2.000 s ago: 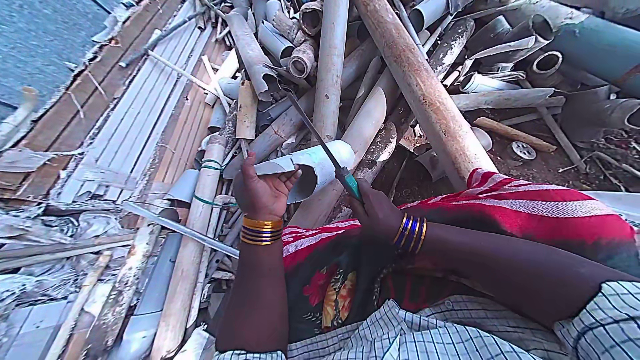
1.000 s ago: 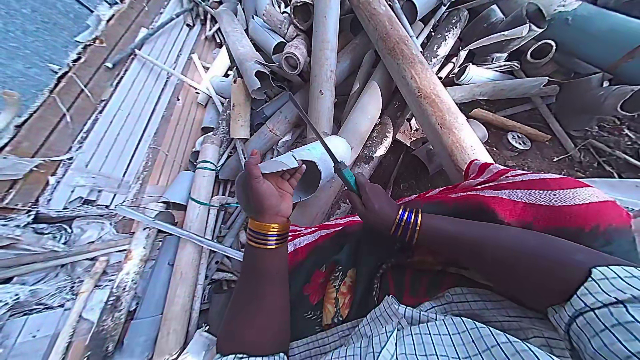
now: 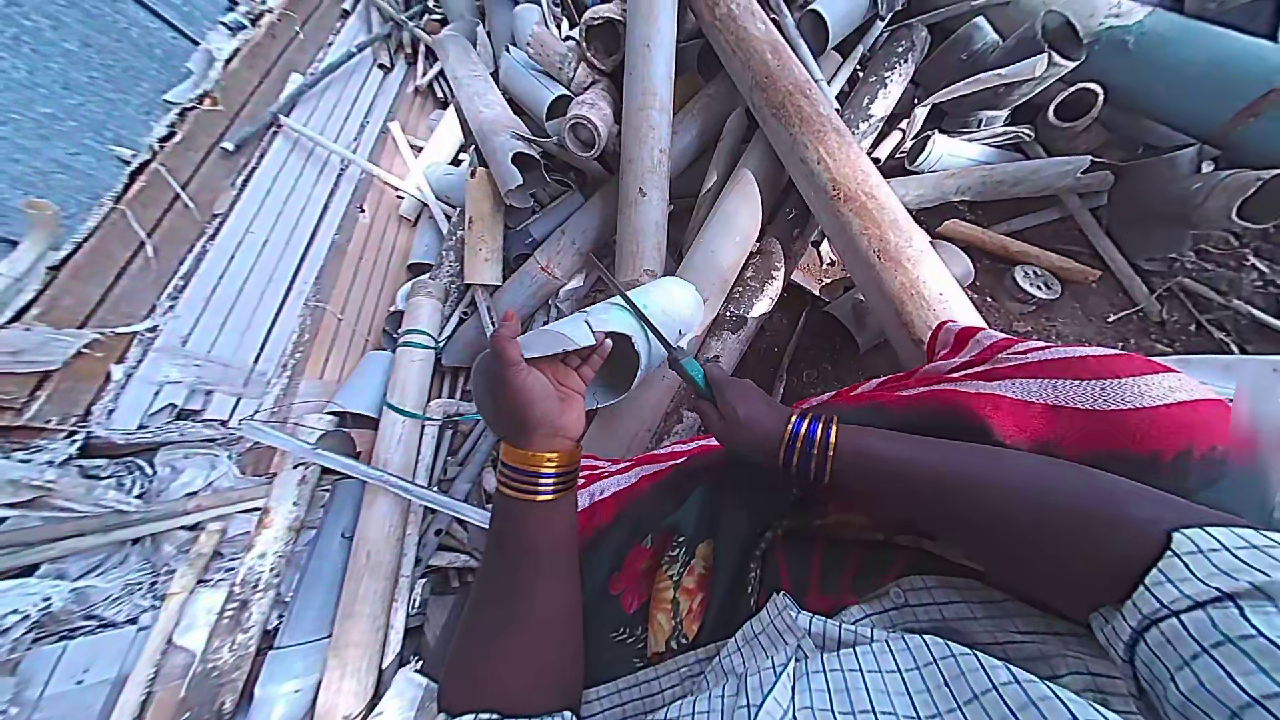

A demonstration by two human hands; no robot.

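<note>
My left hand (image 3: 545, 390), palm up, grips a short piece of pale plastic pipe (image 3: 665, 305) by a flap at its left side. The pipe piece is split along its length, and its open end faces my body. My right hand (image 3: 745, 410) is closed around the green handle of a knife-like tool (image 3: 690, 370). The tool's long dark blade slants up and left across the pipe piece, near the split edge. Whether the blade touches the pipe wall cannot be told. Bangles circle both wrists.
A heap of scrap plastic pipes (image 3: 650, 130) lies ahead, with a long stained pipe (image 3: 830, 170) slanting to my lap. Ribbed panels (image 3: 270, 200) lie at the left, beside a pipe tied with green cord (image 3: 385, 480). A thick green pipe (image 3: 1170, 80) is at the upper right.
</note>
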